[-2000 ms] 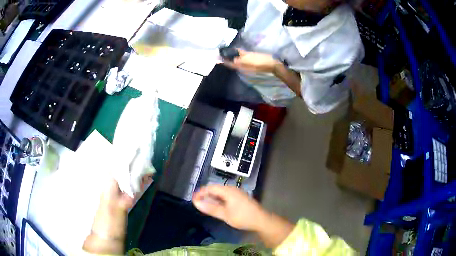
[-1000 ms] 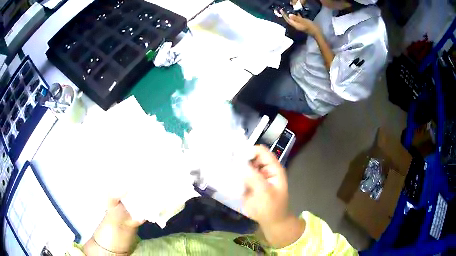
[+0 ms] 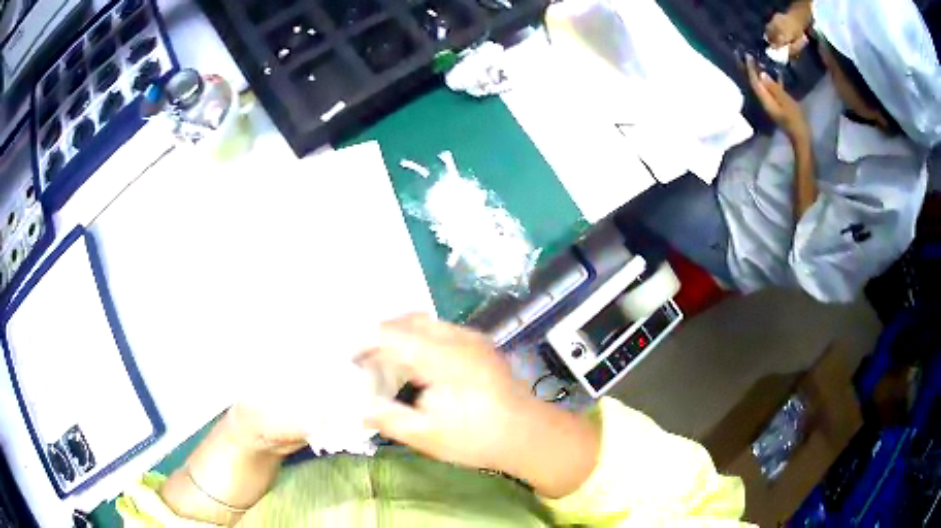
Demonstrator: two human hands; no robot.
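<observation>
A small heap of clear and whitish film scraps (image 3: 480, 232) lies on the green mat. A white crumpled piece (image 3: 343, 428), washed out by glare, is low in front of my body. My left hand (image 3: 263, 425) is closed at its left side; the fingertips are lost in the glare. My right hand (image 3: 439, 387) is blurred, with curled fingers over the right side of the white piece; whether it grips is unclear. A dark spot shows between its fingers. A white sheet (image 3: 279, 248) covers the bench beyond my hands.
A black compartment tray (image 3: 361, 98) is at the back. Blue-rimmed trays (image 3: 88, 356) are at left, near a small jar (image 3: 186, 93). White papers (image 3: 660, 113) lie beyond the mat. A white machine (image 3: 619, 335) stands right, beside a neighbouring worker (image 3: 825, 196) and an open cardboard box (image 3: 800, 433).
The large white sheet or bag between my hands is no longer spread out. The film heap now shows on the mat. My right hand has moved left towards my left hand, and the view has shifted left.
</observation>
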